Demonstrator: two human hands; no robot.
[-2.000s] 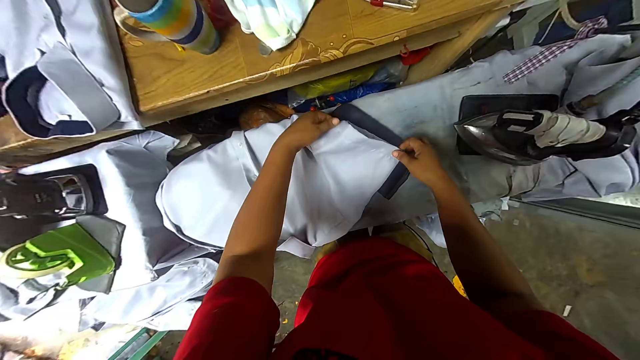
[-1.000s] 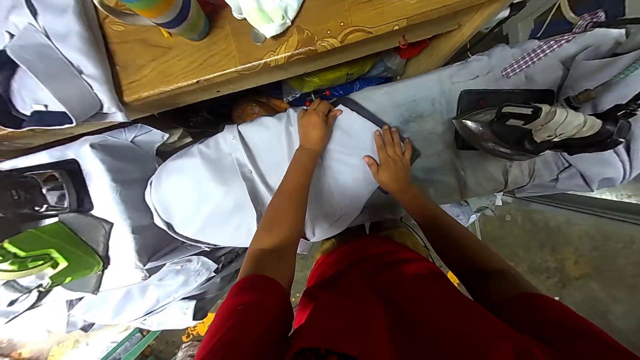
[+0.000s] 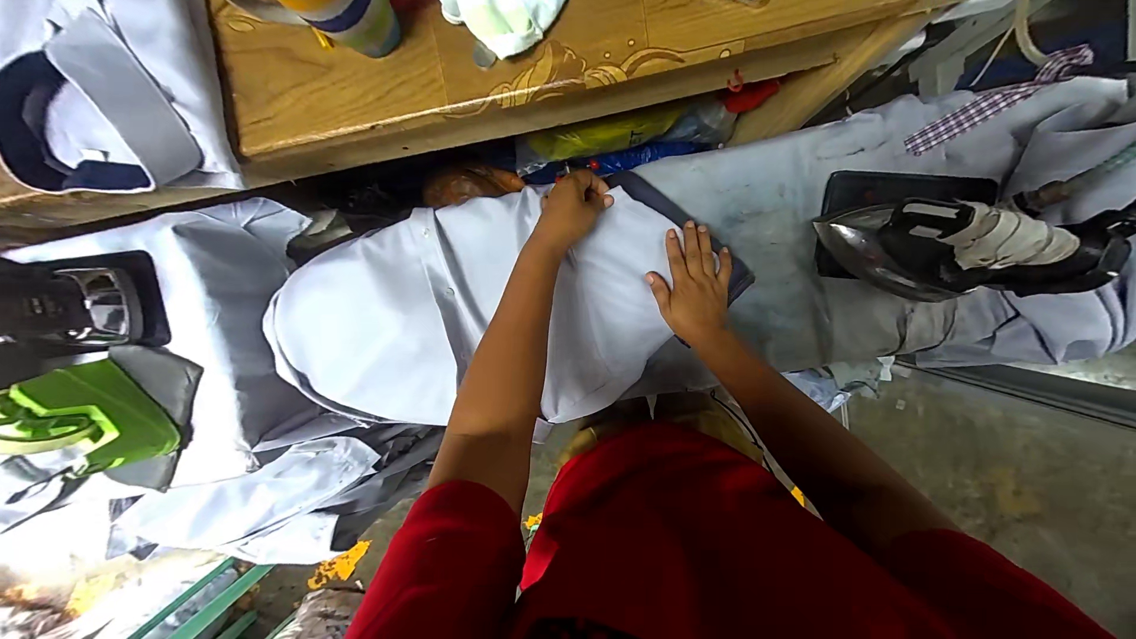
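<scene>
A light-coloured shirt with a buttoned placket and a dark edge band lies over a narrow padded ironing board. At the shirt's far edge, my left hand has its fingers bent, pinching the fabric near the dark band. My right hand lies flat on the cloth beside that band, palm down with fingers spread. To the right, an electric iron with a cloth-wrapped handle lies partly over a dark rest pad; neither hand touches it.
Behind the board stands a wooden table holding a striped cup, a pale cloth and a folded garment. Left are a second iron and a green iron. A checked strip lies at the far right.
Two seconds ago both hands gripped the shirt by the dark band. The right hand has since let go and flattened on the cloth; the left remains at the far edge.
</scene>
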